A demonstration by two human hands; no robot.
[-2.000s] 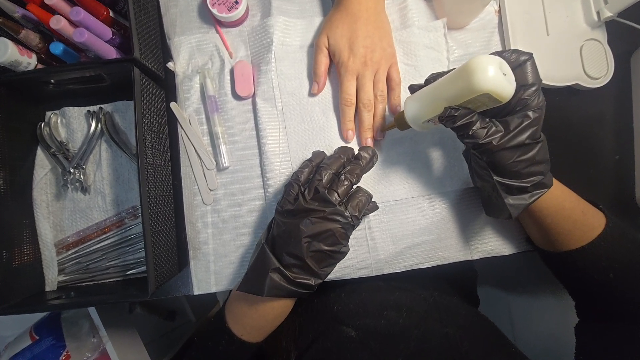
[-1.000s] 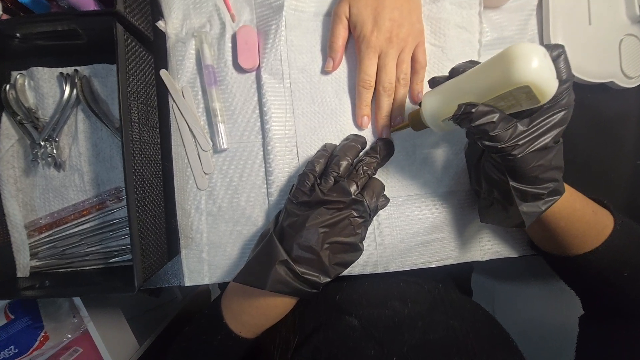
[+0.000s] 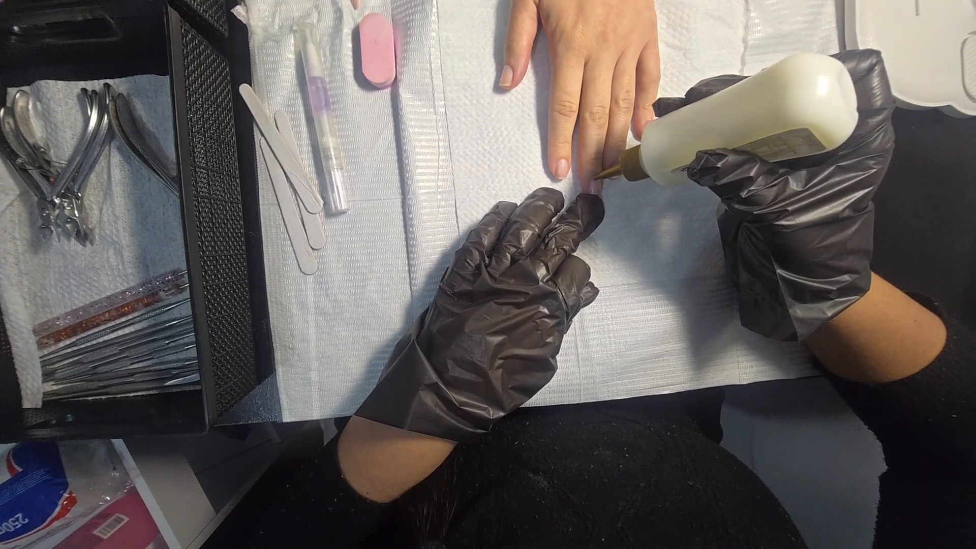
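Another person's hand [image 3: 598, 84] lies palm down on white paper towels [image 3: 343, 328], fingers toward me. My right hand [image 3: 801, 198], in a black disposable glove, grips a squeeze bottle [image 3: 732, 122] of pale liquid, tilted sideways. Its brown pointed nozzle [image 3: 621, 166] is at the nail of the person's middle finger. My left hand [image 3: 518, 305], gloved the same way, lies on the towel with its fingers bent. The index fingertip is at that same nail; whether it presses on it I cannot tell. No object shows in this hand, though its palm is hidden.
At left a black basket [image 3: 221, 229] holds metal nippers [image 3: 72, 168] and several thin metal tools [image 3: 122, 351]. Beside it lie nail files [image 3: 293, 183], a clear capped pen [image 3: 324, 122] and a pink block [image 3: 377, 49]. A white tray [image 3: 907, 61] sits at upper right.
The view has shifted closer to the hands. The bottle's nozzle has moved from near the person's ring or little finger to the middle fingernail, and my left fingertip has moved with it.
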